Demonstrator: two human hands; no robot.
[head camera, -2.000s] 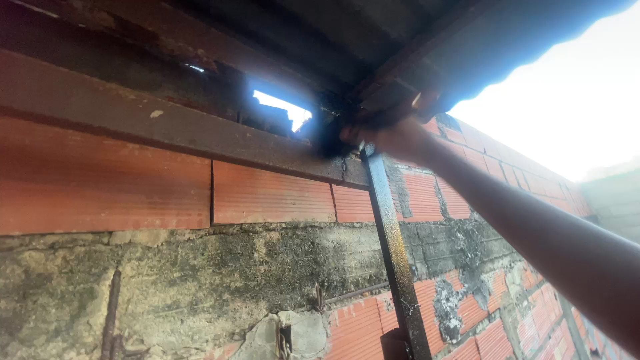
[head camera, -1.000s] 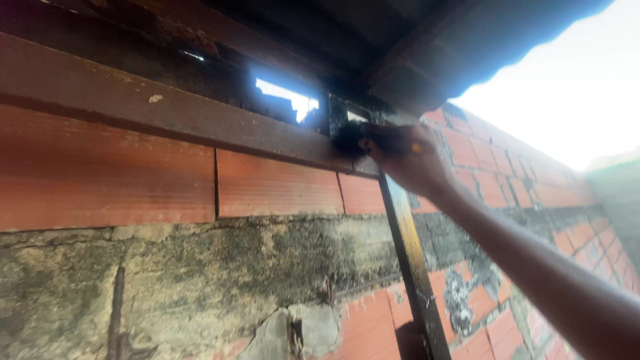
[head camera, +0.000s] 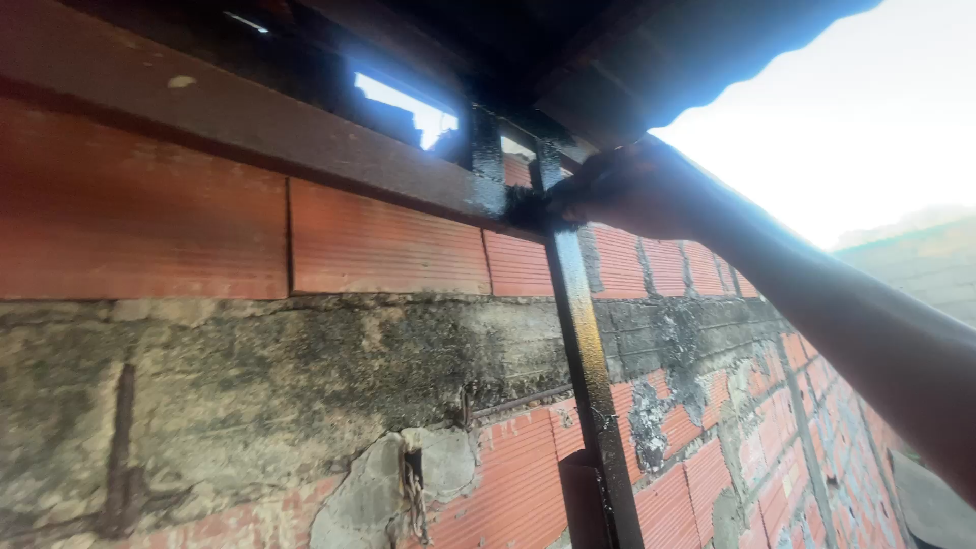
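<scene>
My right hand (head camera: 625, 187) reaches up from the right and is closed around a dark brush (head camera: 530, 206), of which mostly the black bristles show. The bristles touch the end of a brown metal beam (head camera: 305, 137), where wet-looking black paint shines beside them. Just below the hand, a glossy black metal post (head camera: 591, 343) runs down in front of the wall. Short black uprights (head camera: 486, 145) stand above the beam's end, under the roof. My left hand is out of view.
Corrugated roofing (head camera: 656, 69) hangs low overhead. Behind the post runs a hollow-brick wall (head camera: 381, 236) with a rough concrete band (head camera: 252, 381). A rusty rod (head camera: 120, 442) stands out at lower left, and a thin wire sticks out at the post.
The right hand has moved from the joint under the roof, and the brush is now at the beam's end. The black uprights, largely hidden before, now show.
</scene>
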